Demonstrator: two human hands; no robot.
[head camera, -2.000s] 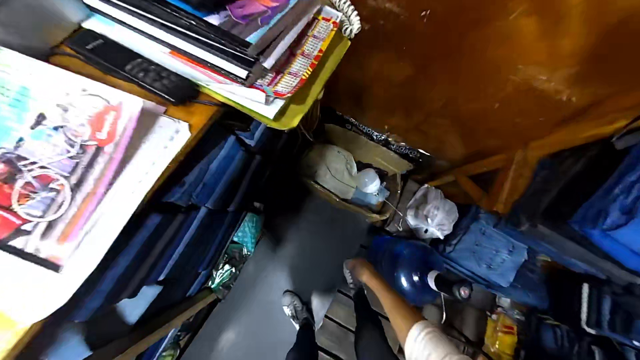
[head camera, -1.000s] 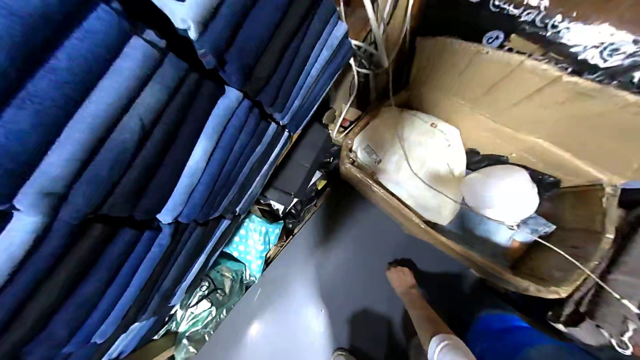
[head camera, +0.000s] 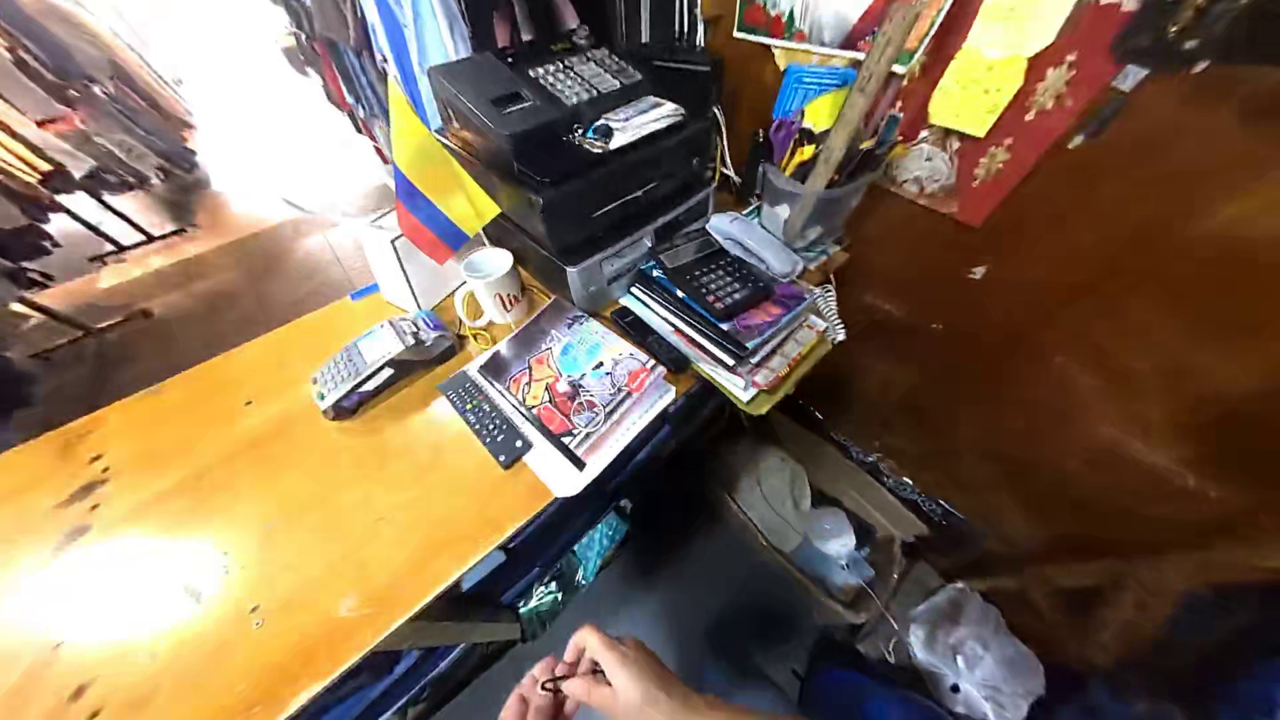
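Observation:
At the bottom middle of the head view, my right hand (head camera: 630, 675) and my left hand (head camera: 537, 690) meet, fingertips together. Between them is a small dark loop (head camera: 553, 684), pinched by the fingers of my right hand; my left fingers touch it or lie right beside it. What the loop is cannot be told. Both hands are in front of the wooden counter's (head camera: 330, 560) near edge, above the dark floor. Most of my left hand is cut off by the frame's lower edge.
On the counter are a card terminal (head camera: 375, 362), a white mug (head camera: 492, 287), a remote control (head camera: 485, 418), a magazine (head camera: 575, 385), a calculator (head camera: 718, 280) and a black cash register (head camera: 580, 130). A cardboard box (head camera: 790, 555) and a plastic bag (head camera: 972, 650) lie below, right.
The view has swung up from the floor and box to the counter. Both hands now show close together with a small dark loop; one second ago a single hand reached down near the box.

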